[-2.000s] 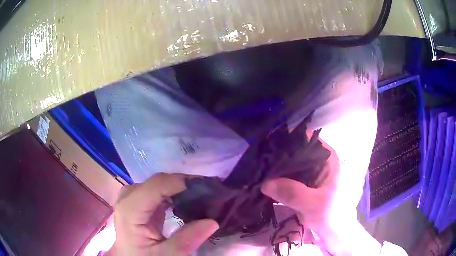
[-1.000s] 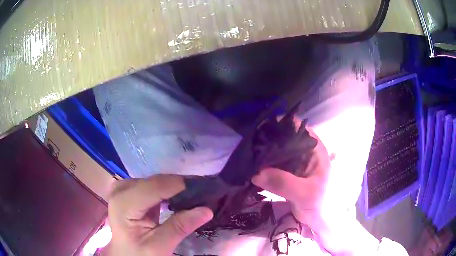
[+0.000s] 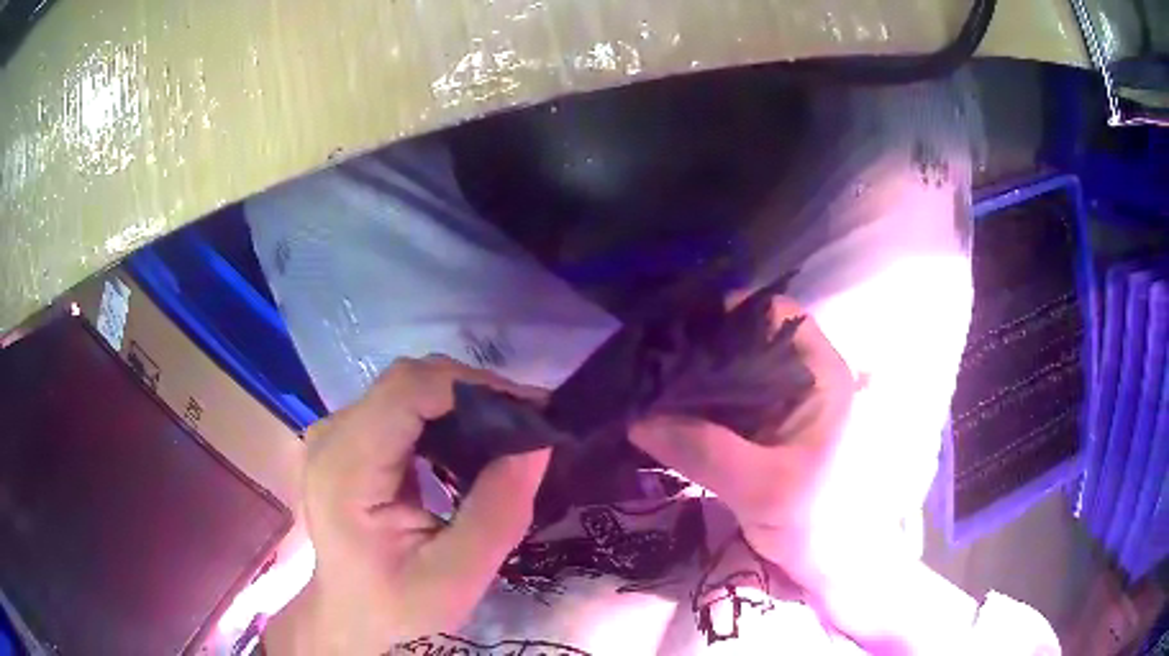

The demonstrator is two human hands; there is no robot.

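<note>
A thin black jagged piece (image 3: 654, 365) is held over my lap, creased and bunched in the middle, with ragged points at its upper right. My left hand (image 3: 417, 493) pinches its left part between thumb and fingers. My right hand (image 3: 756, 461) holds its right part, thumb in front and fingers behind. The fingers behind the piece are partly hidden, and strong glare washes out my right wrist.
The shiny tan table (image 3: 333, 90) curves across the top, with a black cable (image 3: 968, 45) at its right. A cardboard box (image 3: 212, 417) and dark panel (image 3: 128, 500) are at lower left. A blue crate (image 3: 1019, 359) with a dark grid is at right.
Both hands have moved slightly up with the black piece, my left hand more so. The piece is more gathered than at first, and more of the printed clothing below it shows.
</note>
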